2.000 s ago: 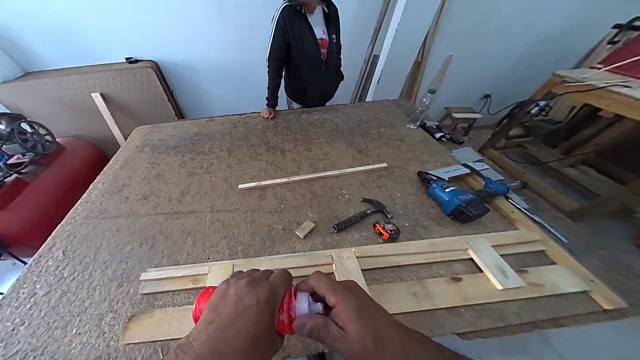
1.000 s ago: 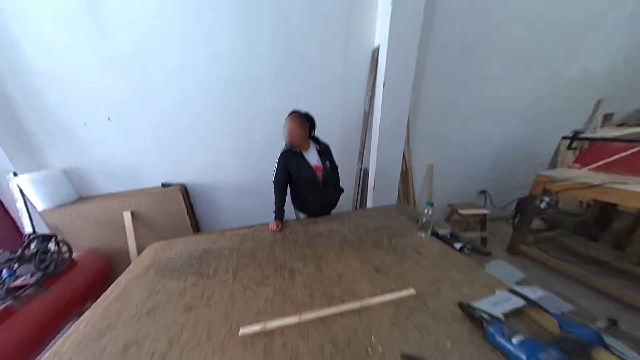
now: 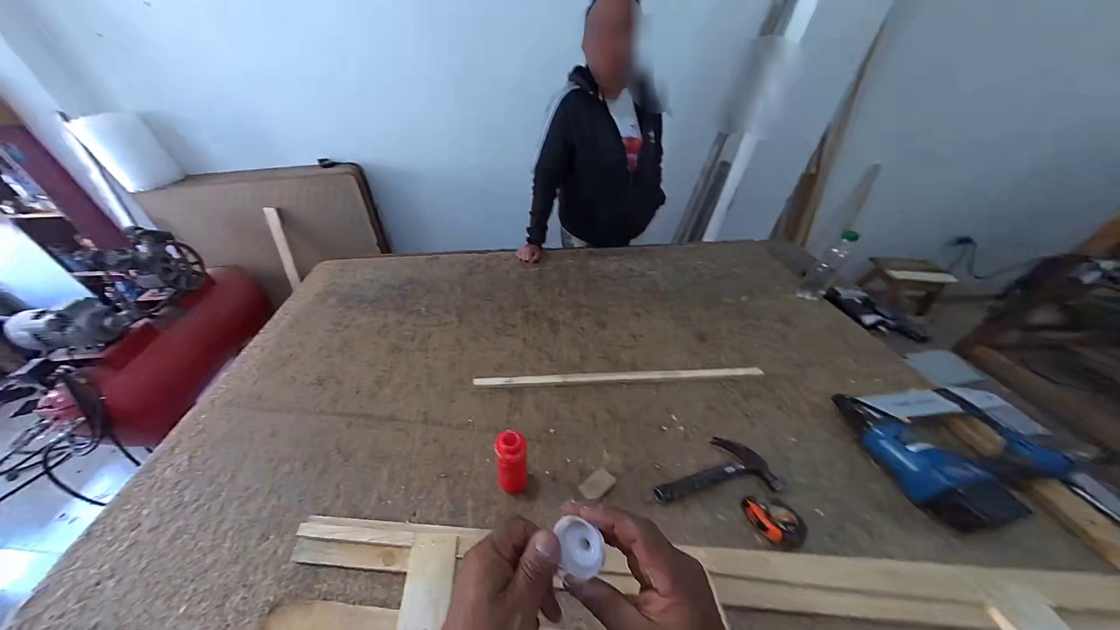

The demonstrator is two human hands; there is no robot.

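Observation:
Between the fingers of both hands is a white plastic cap, its hollow side with a small central hole facing me. My left hand grips its left edge, while my right hand holds the right edge. A red plastic bottle stands uncapped on the worktable just beyond my hands. Beside it lies a small wood block. Farther right are a claw hammer and an orange and black tape measure. Pale wooden slats lie beneath and beside my hands, partly hidden by them.
A thin wood strip crosses the middle of the worktable. Blue power tools lie at the right. A clear bottle stands at the far right corner. Opposite, a person rests a hand on the edge. A red compressor stands left.
Two seconds ago both my hands held the red bottle with its white cap. Now the bottle stands on the table, and the cap is apart from it in my fingers.

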